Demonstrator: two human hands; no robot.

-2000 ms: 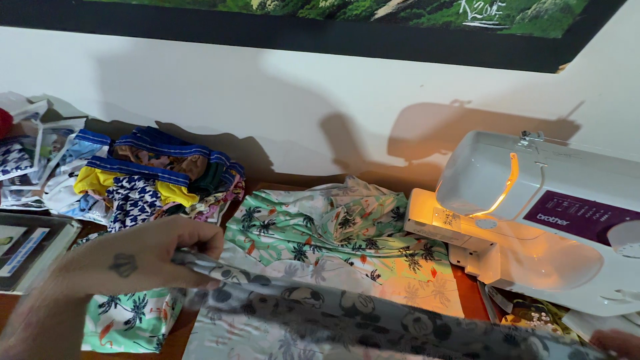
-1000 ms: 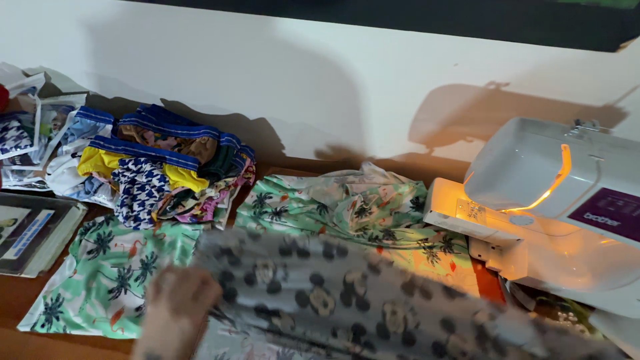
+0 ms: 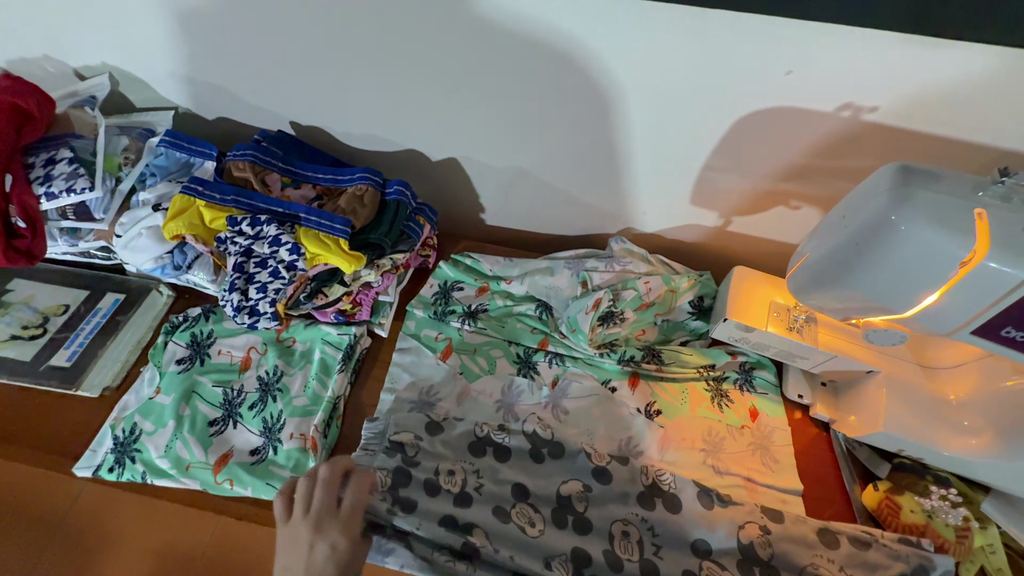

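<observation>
A grey fabric printed with cartoon mice [image 3: 560, 504] lies spread over the lower part of a green and white palm-and-flamingo fabric [image 3: 512, 320]. My left hand [image 3: 324, 512] is at the grey fabric's left edge, fingers bent down; whether it pinches the cloth cannot be told. Just left of it lies a folded piece of palm-print fabric [image 3: 240, 400]. A white Brother sewing machine [image 3: 904, 256], its lamp lit, stands to the right. My right hand is out of view.
Garments with blue waistbands [image 3: 272, 216] are piled at the back left, beside clear bags of cloth [image 3: 88, 168] and a red cloth [image 3: 20, 168]. A dark-covered album [image 3: 88, 328] lies at left. Small decorative items [image 3: 920, 504] sit below the machine.
The grey fabric, held up in a narrow band two seconds ago, has come down and spread over the palm-print fabric. My left hand has moved lower with its left edge.
</observation>
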